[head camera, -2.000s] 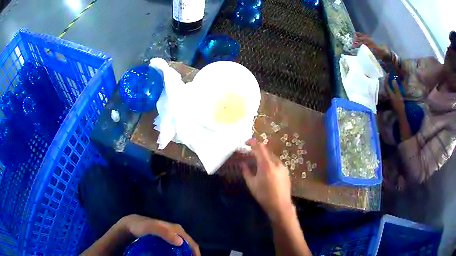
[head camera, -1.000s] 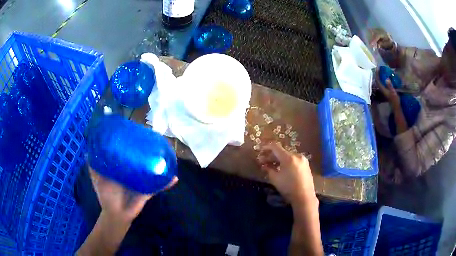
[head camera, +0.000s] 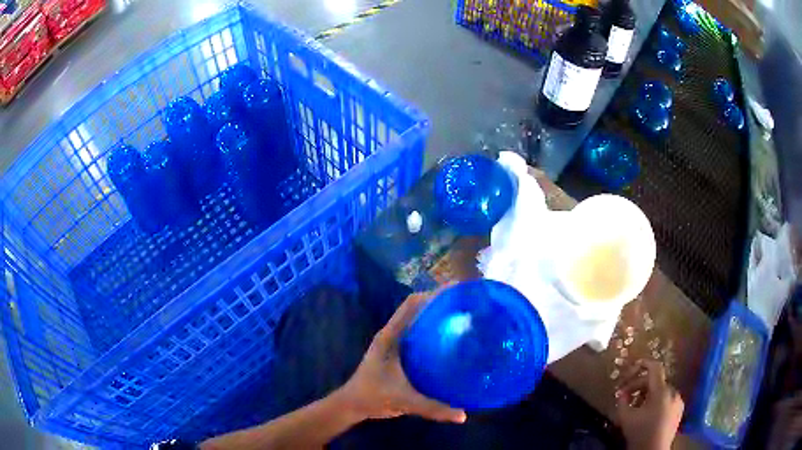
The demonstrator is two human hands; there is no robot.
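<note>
My left hand (head camera: 396, 369) holds a glossy blue shell (head camera: 475, 345) near the board's front edge, fingers around its left and lower side. My right hand (head camera: 649, 404) is at the small clear pieces (head camera: 626, 347) on the brown board (head camera: 681, 308), fingertips down among them. Whether it pinches a piece cannot be told. The white dish (head camera: 629, 230) with a yellowish centre stands on a crumpled white cloth (head camera: 519, 264). Another blue shell (head camera: 475, 193) rests left of the cloth.
A large perforated blue crate (head camera: 290, 255) at left holds several upright blue columns (head camera: 189, 136). A blue parts tray (head camera: 732, 378) stands at right. Dark bottles (head camera: 573, 75) stand beside the mesh conveyor (head camera: 686, 185), which carries blue shells. A second crate (head camera: 510, 25) is beyond.
The view has swung left, showing more of the crate. The blue shell in my left hand, seen from its long side a second ago, now shows a round end. My right hand stays by the clear pieces.
</note>
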